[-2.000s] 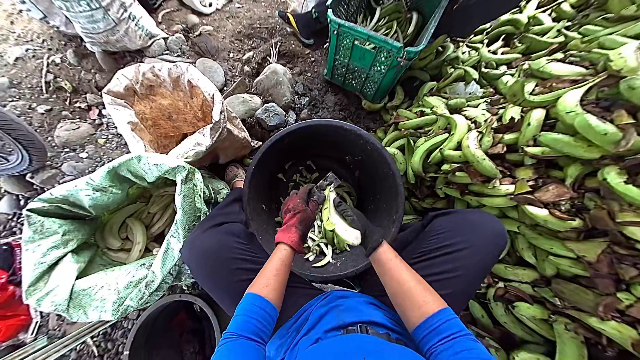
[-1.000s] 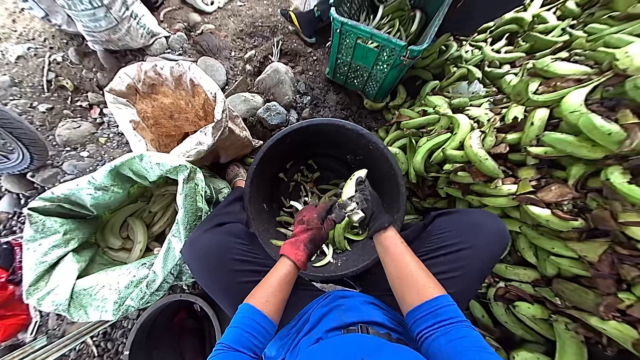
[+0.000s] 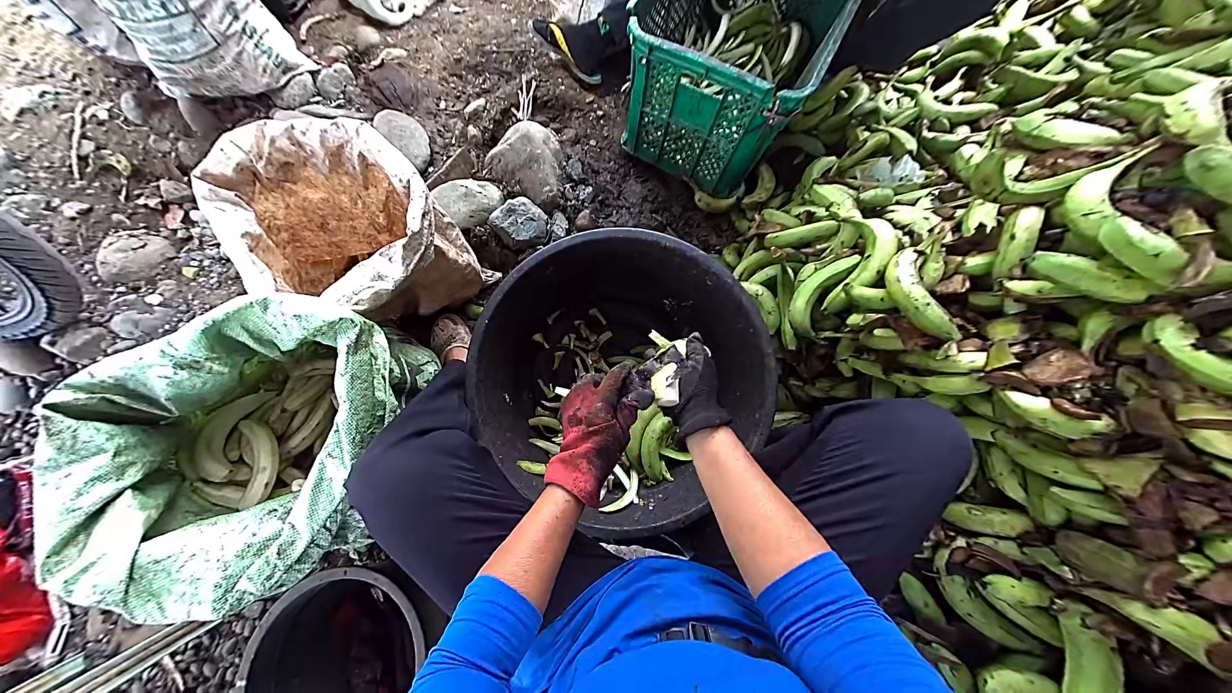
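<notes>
A black plastic tub stands between my legs, with green banana peels and scraps in it. Over it my left hand, in a red and dark glove, has its fingers curled beside a partly peeled green banana; whether a tool is between those fingers is hidden. My right hand, in a dark glove, grips the banana. The two hands nearly meet at the fruit.
At left are a green woven sack of peeled bananas and a white sack. A black bucket stands below. Green bananas are heaped at right. A green crate and a person's shoe lie ahead.
The long pale-sided green banana seen over the tub two seconds ago no longer shows that way; a shorter pale part shows at my right hand. Both hands have shifted a little over the tub.
</notes>
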